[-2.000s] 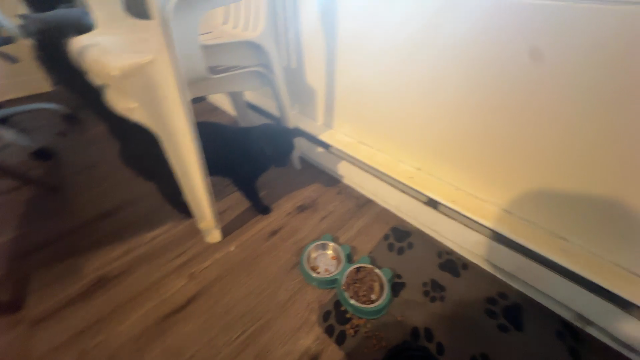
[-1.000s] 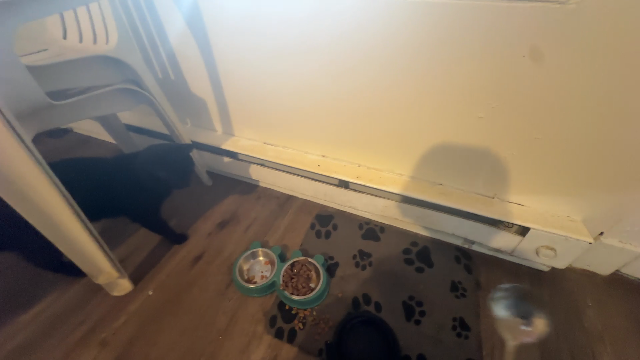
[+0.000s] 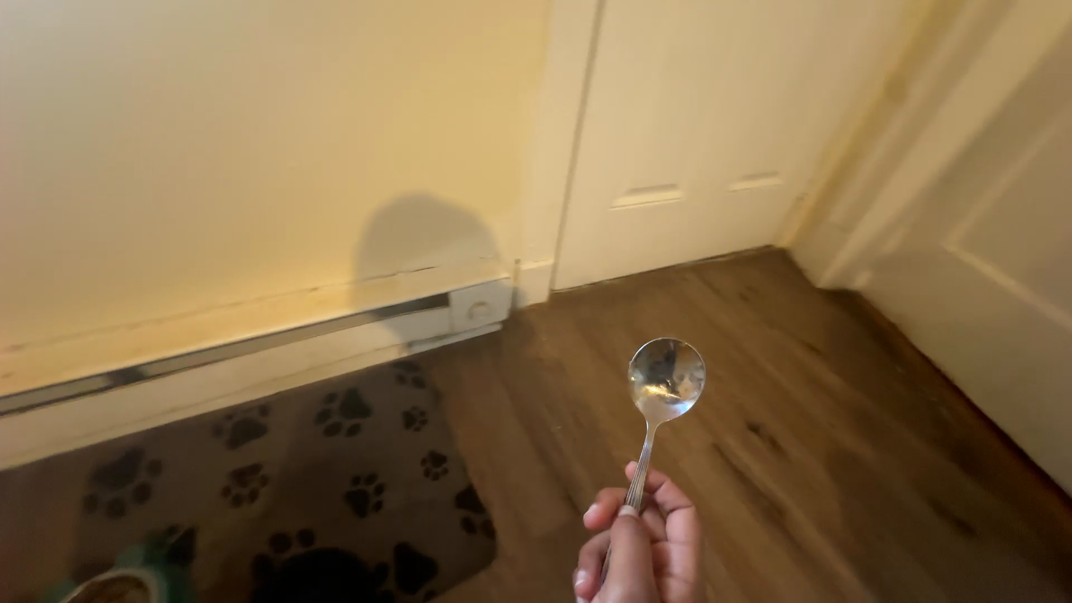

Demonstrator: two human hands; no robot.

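Observation:
My right hand point(image 3: 645, 536) rises from the bottom edge, right of centre, with its thumb and fingers closed on the handle of a metal spoon point(image 3: 667, 381). The spoon points up, its round bowl shiny with a few small specks on it. Below and beyond it is the wood-look floor. At the bottom left, a green pet bowl point(image 3: 126, 582) is cut off by the frame edge, on or beside a grey mat with dark paw prints point(image 3: 306, 452). A dark round bowl point(image 3: 322, 576) stands on the mat. My left hand is out of view.
A white baseboard heater point(image 3: 251, 347) runs along the wall behind the mat. Right of it stands a white panelled door point(image 3: 670, 151), and another white door or panel point(image 3: 997, 218) is at the far right. A rounded shadow falls on the wall.
The view has swung right, so the black cat and the plastic chairs have left the frame. The spoon, blurred at the right edge one second ago, now shows clearly with my right hand around its handle.

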